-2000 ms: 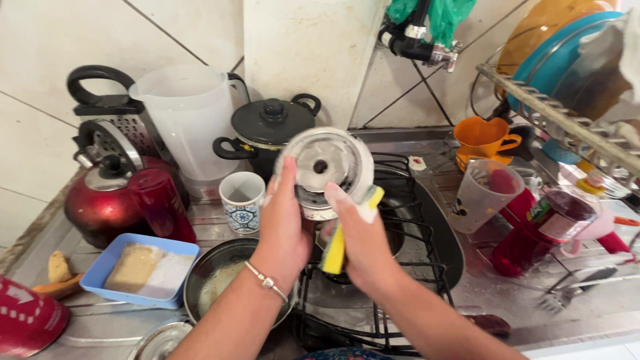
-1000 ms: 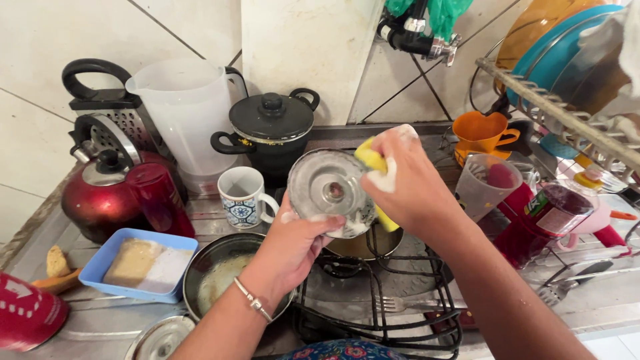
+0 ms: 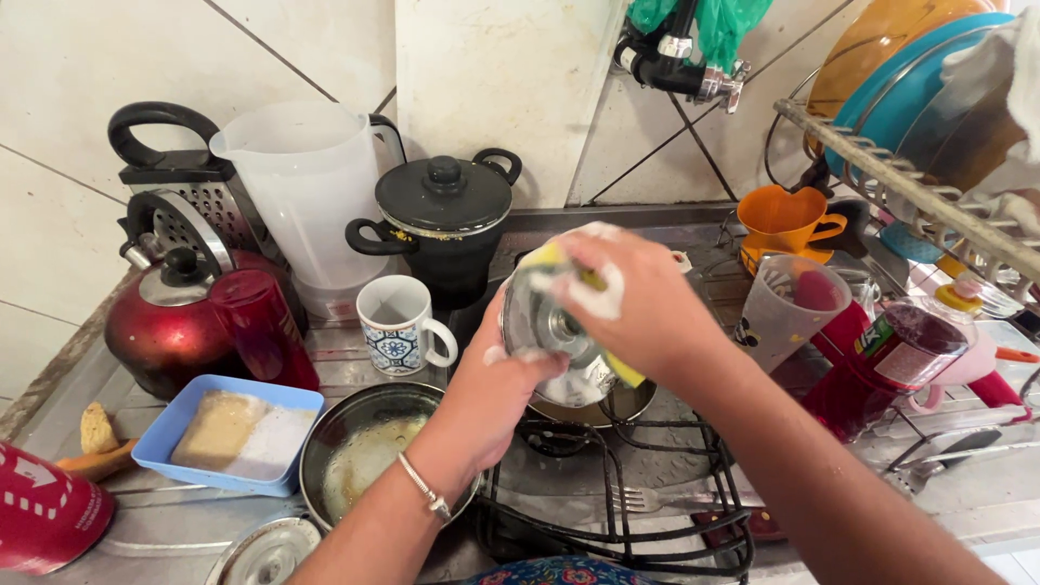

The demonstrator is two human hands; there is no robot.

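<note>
A soapy round metal lid is tilted in my left hand, thumb over its face and fingers behind the rim. My right hand, with suds on its fingers, presses a yellow sponge against the lid's upper right part. Below the lid sits a pan, partly hidden. Black wire stove grates lie beneath my hands, with a fork under them. A frying pan with cloudy liquid is left of my left wrist.
A patterned mug, black lidded pot, clear jug, red kettle and blue soap tray stand left. Another lid lies in front. At right are an orange filter holder, plastic cup, detergent bottle and dish rack.
My right hand with the sponge has moved from the lid's right edge onto its face. The lid has tilted in my left hand.
</note>
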